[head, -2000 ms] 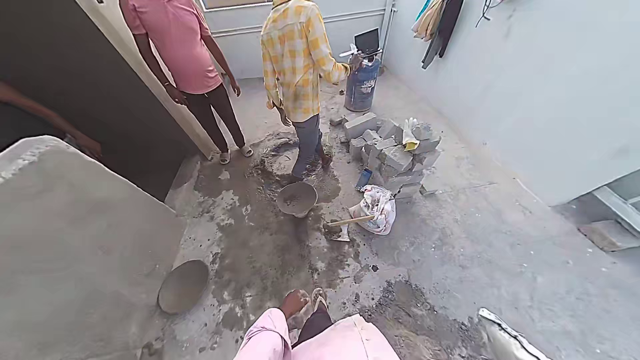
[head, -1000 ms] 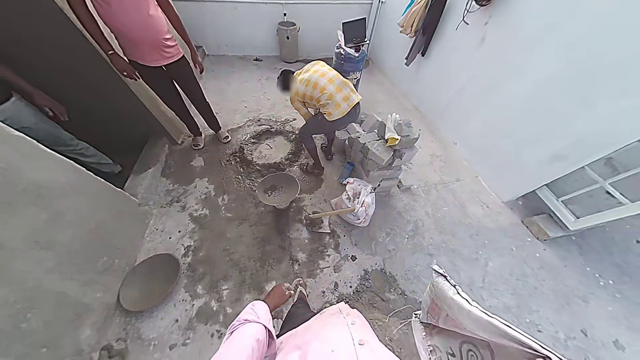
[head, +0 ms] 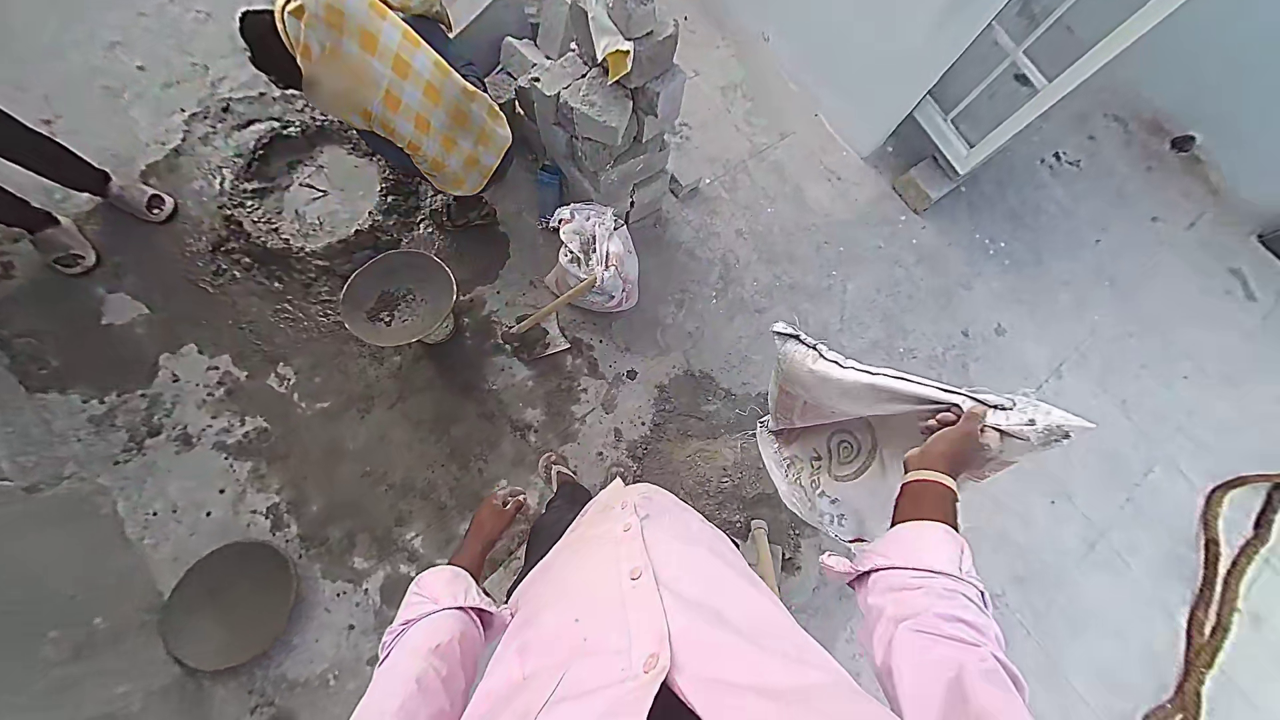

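My right hand (head: 950,441) grips the stitched upper edge of a white woven sack (head: 865,450) at the right of the head view; the sack bears writing and a spiral mark. Low and left of centre hangs my left hand (head: 497,512), holding nothing, its fingers slightly bent. Beneath my body a wooden tool handle (head: 765,555) partly shows. A round metal pan (head: 230,605) lies at the lower left. Farther off, a second pan (head: 398,298) holds a little grey material, beside a hoe (head: 550,308) whose handle rests on a small white bag (head: 597,257).
A co-worker in a checked shirt (head: 400,90) bends beside a ring of wet mortar (head: 320,190). Broken concrete blocks (head: 600,110) are piled at the top centre. Another person's feet (head: 100,225) stand at the left. A white window frame (head: 1040,90) and a rope (head: 1215,590) are at the right.
The view has swung down and right. My right hand, not visible in the earlier frames, now shows on the sack. The co-worker in the checked shirt has gone from standing to bending low.
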